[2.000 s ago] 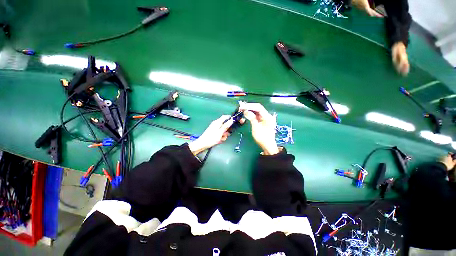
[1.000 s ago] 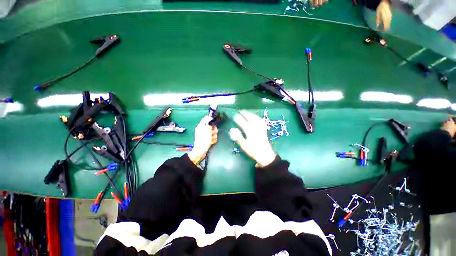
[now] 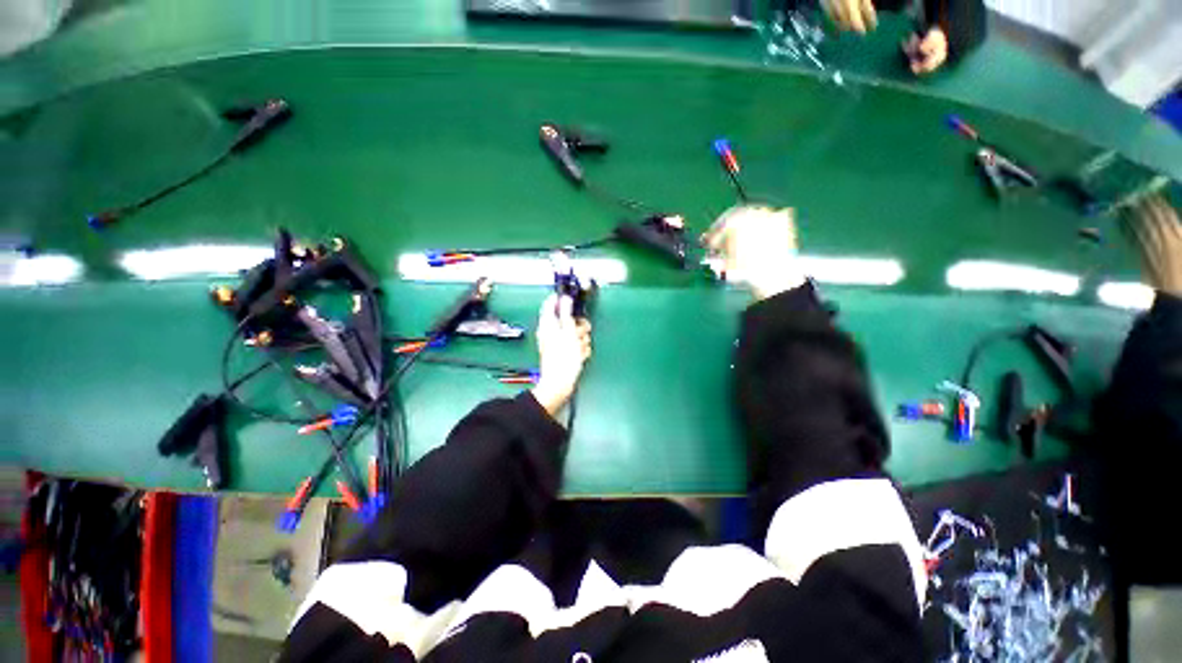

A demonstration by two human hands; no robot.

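Observation:
My left hand (image 3: 564,352) holds a black clamp (image 3: 572,293) upright near the bench's middle, its black cable hanging below. My right hand (image 3: 756,249) is blurred and stretched out over the green belt. It is beside a lead with a blue-and-red tip (image 3: 727,158); the lead's lower part is hidden, and I cannot tell if the hand grips it. Another clamp (image 3: 656,238) with a cable lies just left of that hand. My right sleeve covers the spot where the small spring pile was seen.
Stacked clamps with leads (image 3: 335,339) lie at left, a spring tray (image 3: 1024,598) at lower right, and a red parts bin (image 3: 158,570) at lower left. More clamps (image 3: 560,152) lie on the belt. Other people's hands (image 3: 926,52) show at the top and a sleeve (image 3: 1147,440) at right.
My right hand has moved away from the held clamp, forward and right over the belt. My left hand still holds the clamp. Loose clamps on the belt have shifted left.

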